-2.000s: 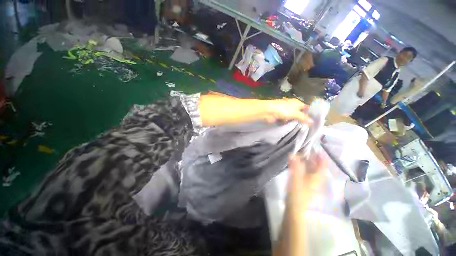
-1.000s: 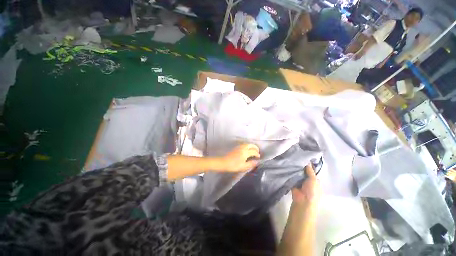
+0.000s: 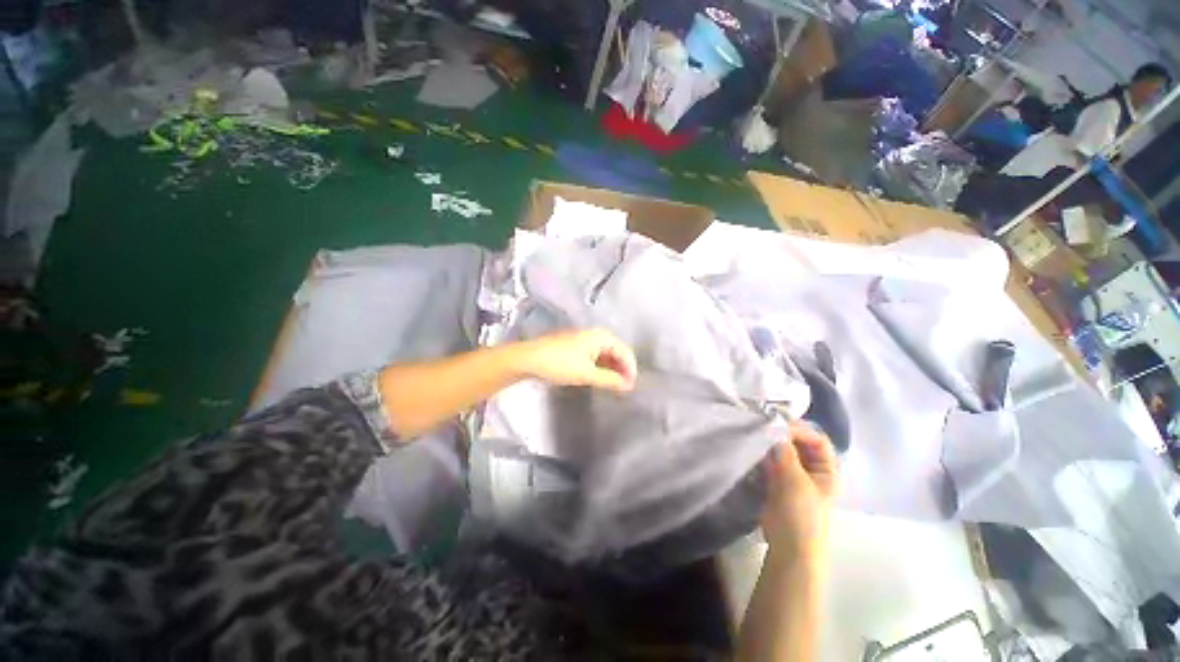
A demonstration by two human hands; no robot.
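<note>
A partly sewn light grey garment (image 3: 621, 453) lies crumpled over the table's near edge and the wearer's lap. My right hand (image 3: 800, 463) pinches a gathered edge of it at its right end. My left hand (image 3: 589, 360) is over the garment's upper part with the fingers curled; whether it grips cloth cannot be told. Flat grey cut panels (image 3: 893, 375) spread to the right. The bundle of waiting grey pieces (image 3: 388, 304) lies at the left.
Cardboard (image 3: 841, 213) shows behind the cloth. A dark-framed plate (image 3: 938, 643) is at the bottom right. The green floor (image 3: 233, 259) has scraps on it. A person (image 3: 1113, 117) is at the upper right, near a pale machine (image 3: 1145, 304).
The garment has been turned and spread out between my hands. My left hand has moved slightly left and up from the cloth it touched. My right hand still pinches an edge.
</note>
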